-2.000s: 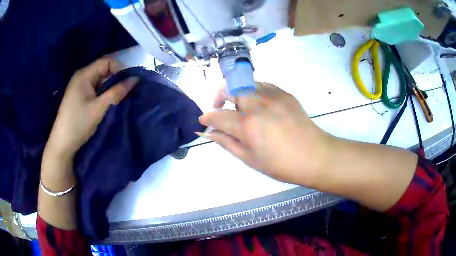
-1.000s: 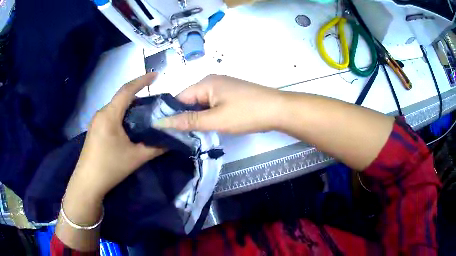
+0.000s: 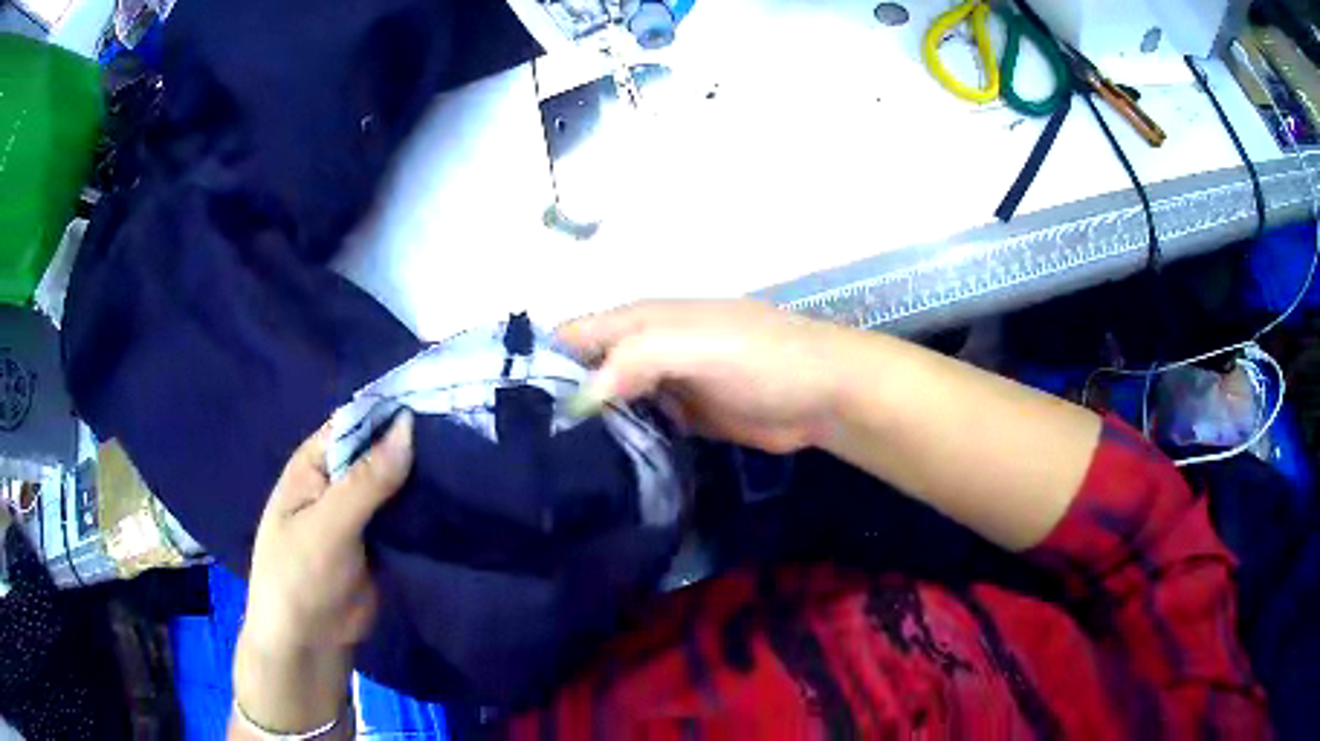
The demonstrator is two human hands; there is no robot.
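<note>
The dark navy garment [image 3: 492,579] lies over the table's front edge and the wearer's lap, with more of it spread up the left. Its round opening faces up and shows a pale grey-white inner band [image 3: 449,365] with dark stitch lines and a small dark tab at the top. My left hand [image 3: 322,543] grips the left rim of the opening, thumb inside. My right hand [image 3: 724,374] holds the upper right rim, thumb on the pale band; its other fingertips are partly hidden by the cloth.
The sewing machine's foot area [image 3: 615,29] is cut off at the top. Yellow and green scissors [image 3: 1029,65], an orange-handled tool [image 3: 1126,113] and black cords lie at the right. A measuring tape [image 3: 999,275] runs along the table's front edge. A green object [image 3: 44,159] is at the left.
The garment has come off the machine bed towards the body, and its opening is turned up with the pale inside showing. Both hands have moved down with it; the view has shifted down.
</note>
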